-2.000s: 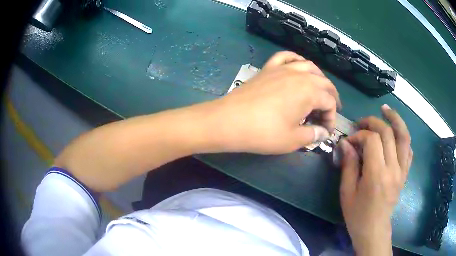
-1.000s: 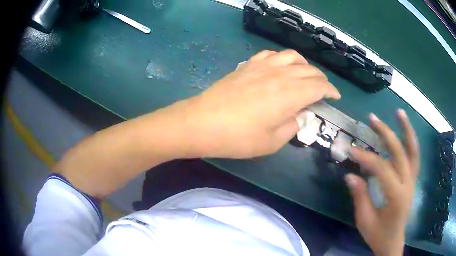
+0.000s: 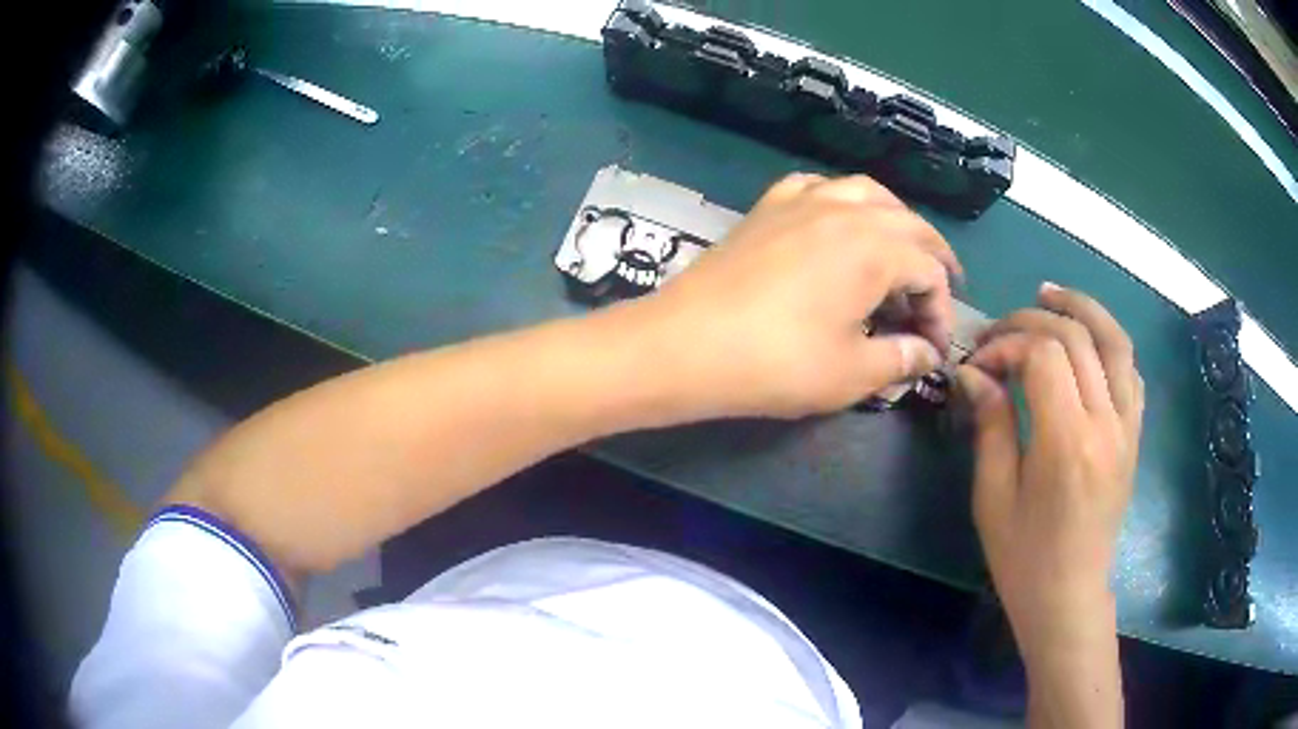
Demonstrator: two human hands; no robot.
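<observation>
A silver-grey metal housing [image 3: 669, 214] lies on the dark green surface. Its left end shows scalloped recesses with thin black curved loops; my hands hide much of the rest. My left hand [image 3: 819, 306] reaches over the housing, thumb and fingers closed on it around a recess. A whitish covering shows on the left thumb tip. My right hand [image 3: 1061, 399] is at the housing's right part, its thumb and index fingertip close together beside the left thumb. Whether a small part is between the right fingertips cannot be made out.
A thick ridged black block [image 3: 811, 107] stands behind the work, along a white line. A black strip part [image 3: 1228, 470] lies at the right. Slim silver-white tweezers [image 3: 320, 96] lie at the upper left, near a shiny metal cylinder [image 3: 111, 64]. The surface's near edge curves before my body.
The housing's left end is now uncovered. My right hand, open and apart a second ago, has come back to the housing with its fingertips together. The view has shifted slightly.
</observation>
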